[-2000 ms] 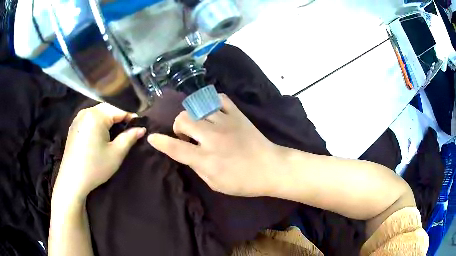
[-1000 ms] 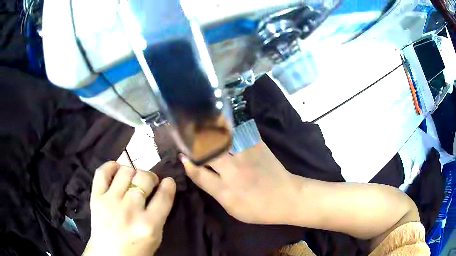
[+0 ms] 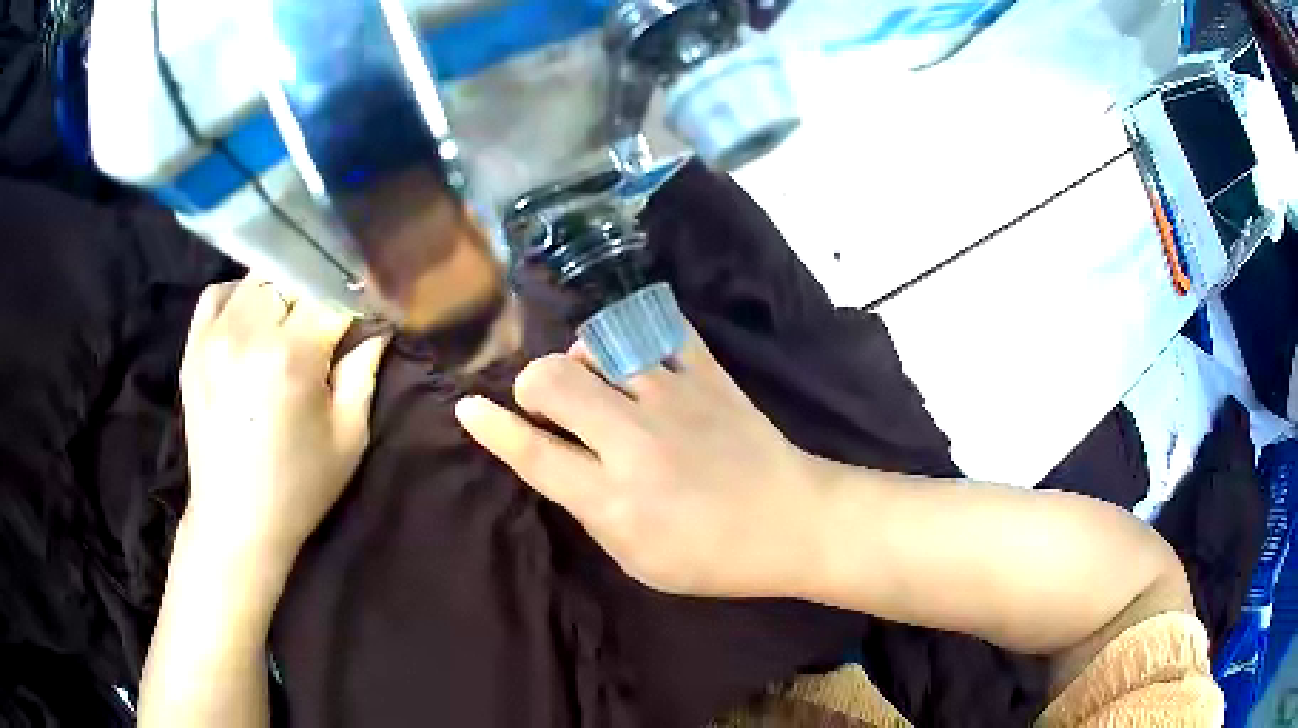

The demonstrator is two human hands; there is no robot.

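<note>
Dark brown fabric (image 3: 413, 569) lies under the white sewing machine head (image 3: 527, 86) and spreads towards the wearer. My left hand (image 3: 278, 405) rests on the gathered fabric left of the needle area, thumb and fingers holding its edge. My right hand (image 3: 655, 462) lies on the smooth panel (image 3: 769, 285), its fingers spread and pressing it, one fingertip near the seam. A ribbed grey-blue knob (image 3: 634, 330) covers part of my right fingers. The machine's front plate hides the needle and presser foot.
The white table (image 3: 911, 185) extends to the right. A smartphone (image 3: 1210, 135) sits in a pale box, with a thin orange tool (image 3: 1170, 245) beside it. A dark fabric heap (image 3: 1210, 491) and blue crate (image 3: 1267, 569) are at the far right. Dark fabric (image 3: 71, 384) fills the left.
Since one second ago my left hand has moved up and left onto the fabric edge beside the machine, and fabric now covers the pale patch there. The camera view has shifted.
</note>
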